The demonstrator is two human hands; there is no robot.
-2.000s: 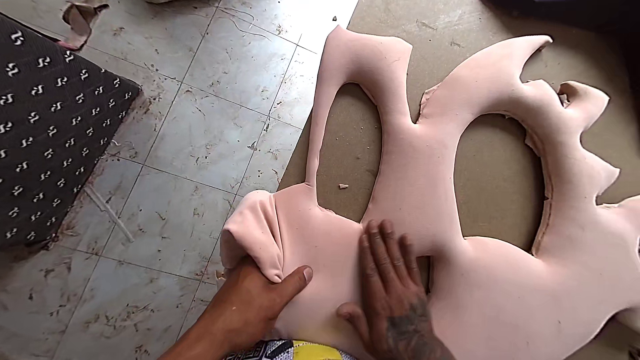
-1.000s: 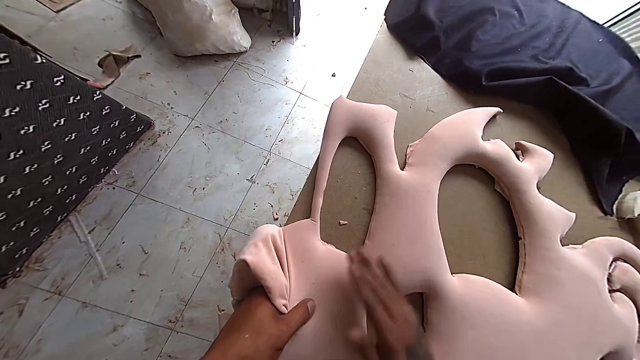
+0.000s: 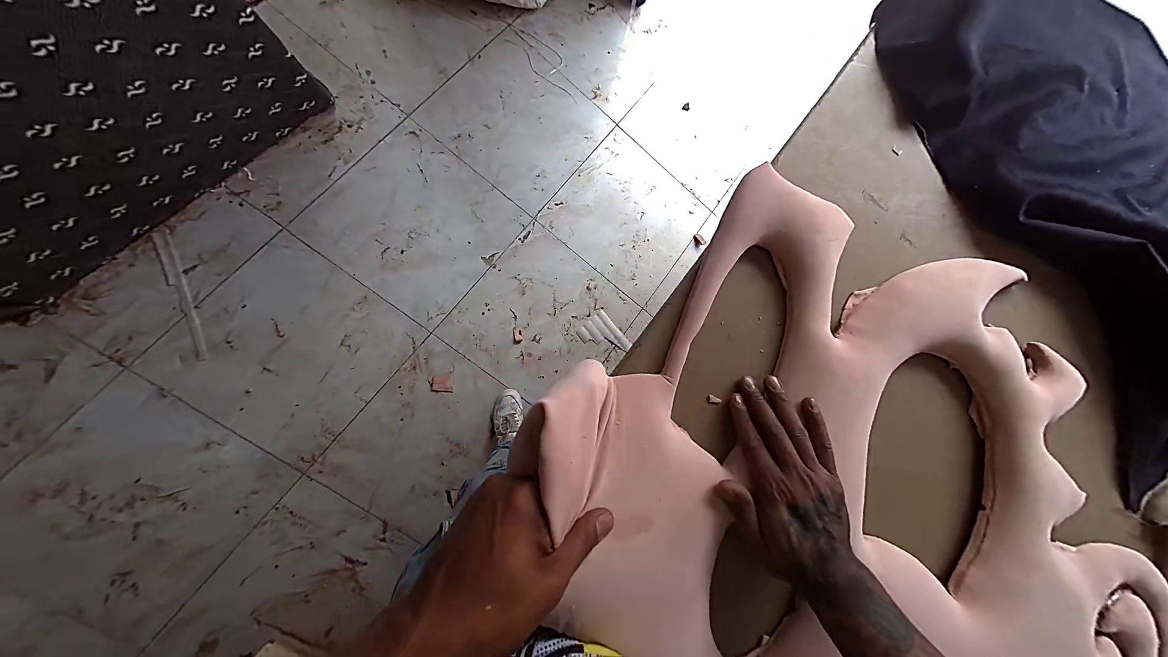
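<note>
A large pink foam cutout (image 3: 639, 484) with curved arms, points and oval openings lies over a brown board (image 3: 821, 173). At its near left corner the foam is folded up, and my left hand (image 3: 511, 538) grips that fold, thumb on top and fingers hidden beneath. My right hand (image 3: 789, 488) rests palm down on the foam between the openings, fingers slightly spread, holding nothing. A dark stain or tattoo shows on the back of it. A small foam scrap (image 3: 714, 400) lies on the board inside the left opening.
Dark blue cloth (image 3: 1022, 119) is bunched over the board's far right. A black patterned upholstered piece (image 3: 137, 119) stands on the tiled floor (image 3: 365, 265) at upper left. Foam scraps (image 3: 442, 381) and pale strips (image 3: 182, 292) litter the floor. My shoe (image 3: 507, 415) shows below the fold.
My right hand has moved from the foam's near part up beside the left opening. My left hand stays at the folded corner. The view has shifted.
</note>
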